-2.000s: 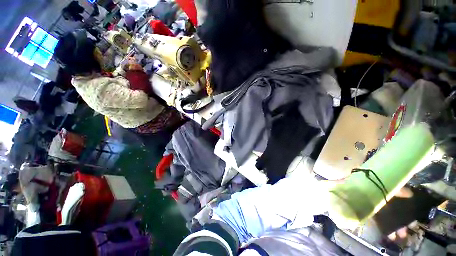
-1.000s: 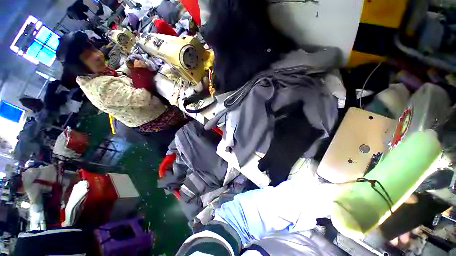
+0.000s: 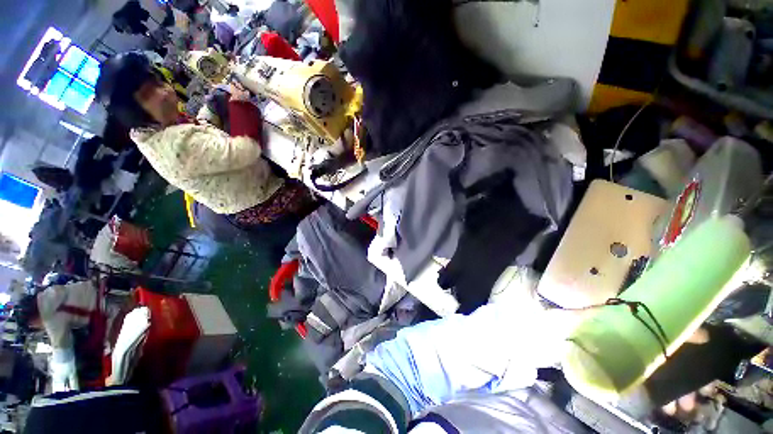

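Note:
A pale green glowing tube (image 3: 661, 305) with a dark tie crosses the lower right and hides much of the work behind it. Beyond its lower edge, blurred fingers show, most likely my left hand (image 3: 685, 402). They are at a dark flat thing (image 3: 708, 364), which looks like the smartphone; fingers show at its upper and lower edges. My right hand cannot be made out. The cream machine casing (image 3: 593, 254) lies above the tube, with a red-marked grey part (image 3: 683, 212) beside it. The needle area cannot be seen.
Grey and black garment pieces (image 3: 424, 212) are piled left of the machine. A person (image 3: 208, 161) sits at another cream sewing machine (image 3: 305, 93). A purple crate (image 3: 212, 405) and a red box (image 3: 165, 335) stand on the green floor (image 3: 275, 373). A yellow-black striped post (image 3: 636, 59) stands behind.
The view has shifted slightly, so the scene sits a little further right. The other person's head has turned and their arm has moved. The fingers by the dark thing have hardly moved.

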